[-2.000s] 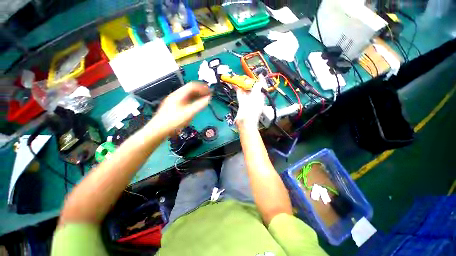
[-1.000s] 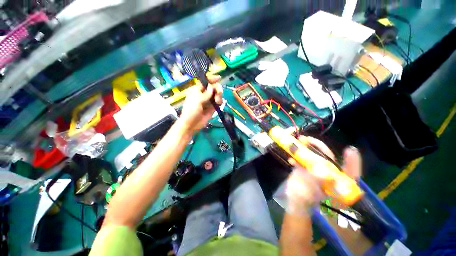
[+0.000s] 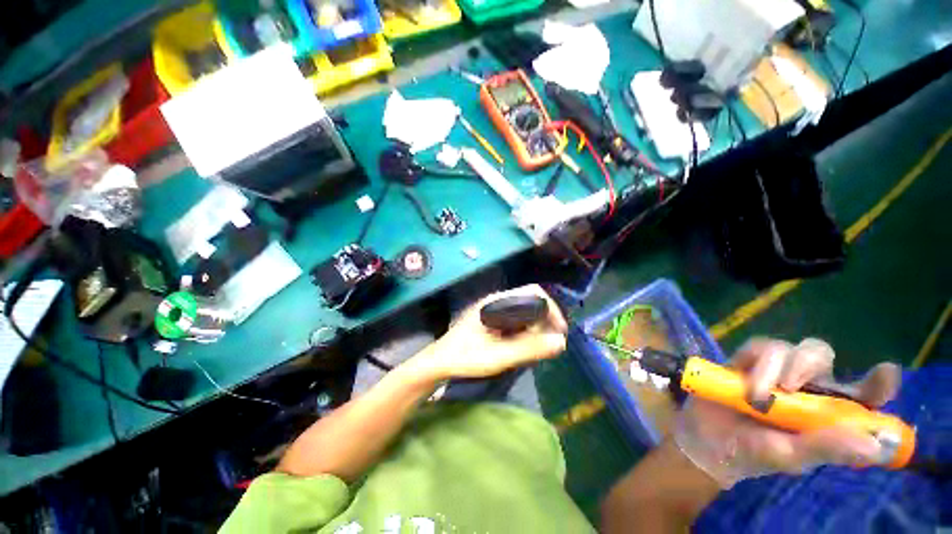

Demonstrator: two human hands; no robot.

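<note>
My left hand [image 3: 491, 339] is above my lap, closed around a black device [image 3: 514, 312] with a dark oval end showing. Most of the device is hidden by the hand. My right hand [image 3: 778, 417], in a clear plastic glove, holds an orange-yellow electric screwdriver [image 3: 799, 410]. Its dark nose and thin bit point left toward the left hand. Whether the bit touches the device is unclear.
On the teal bench [image 3: 465, 276] lie an open black housing [image 3: 350, 276], a round part [image 3: 413, 262], a small circuit board [image 3: 449, 220], an orange multimeter [image 3: 520, 120] and a solder spool [image 3: 176, 314]. A blue basket [image 3: 616, 402] is below the screwdriver.
My left hand has brought the black device down from above the bench to above my lap. My right hand has moved right, and the screwdriver now points left toward it.
</note>
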